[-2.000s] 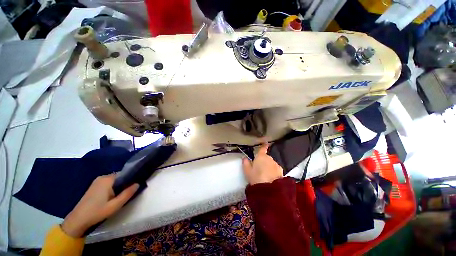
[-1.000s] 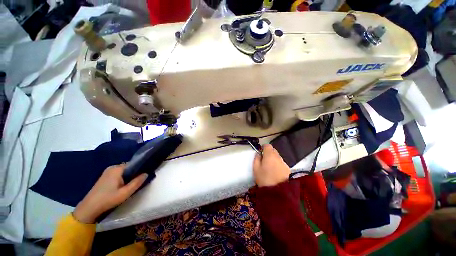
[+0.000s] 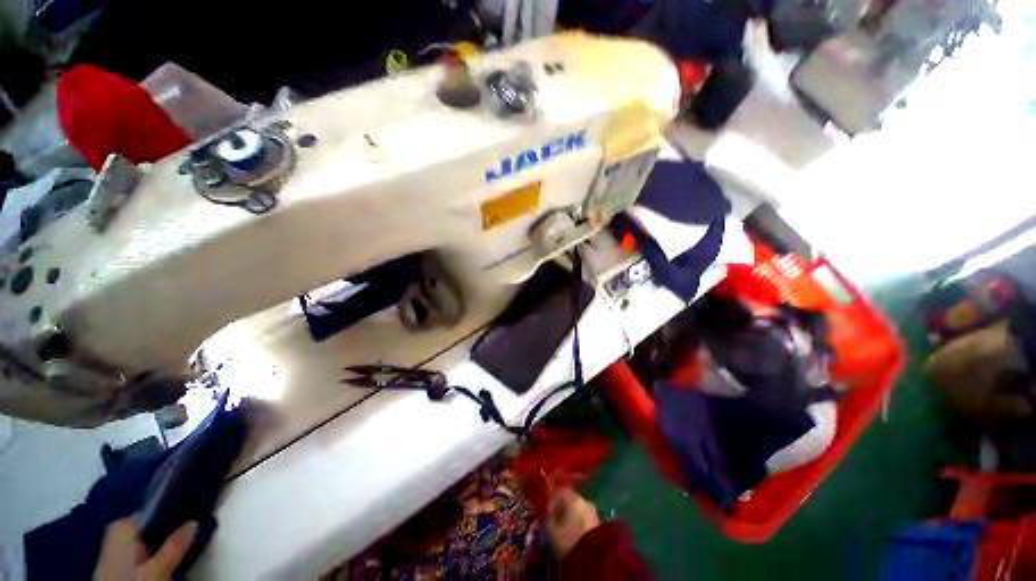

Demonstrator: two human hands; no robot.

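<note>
My left hand [image 3: 139, 554], cut off by the lower edge, grips a navy cut piece [image 3: 188, 471] whose folded end reaches the lit needle area of the cream lockstitch machine [image 3: 375, 182]. More navy cloth spreads to the left under it. My right hand [image 3: 570, 520] is small and blurred, off the front edge of the table, above the lap and floor; whether it holds anything cannot be told. Thread snips [image 3: 392, 377] lie on the bed right of the needle, tied to a black cord [image 3: 577, 340].
A flat dark rectangle [image 3: 532, 329] lies on the bed. A red plastic basket [image 3: 880, 352] with navy and white pieces stands at the right. A navy piece [image 3: 364, 295] and a dark ring [image 3: 432, 304] are under the arm. Navy-and-white pieces [image 3: 682, 216] lie behind.
The view has swung right. My right hand has left the snips and moved off the bed to beyond the table's front edge. My left hand still grips the navy piece.
</note>
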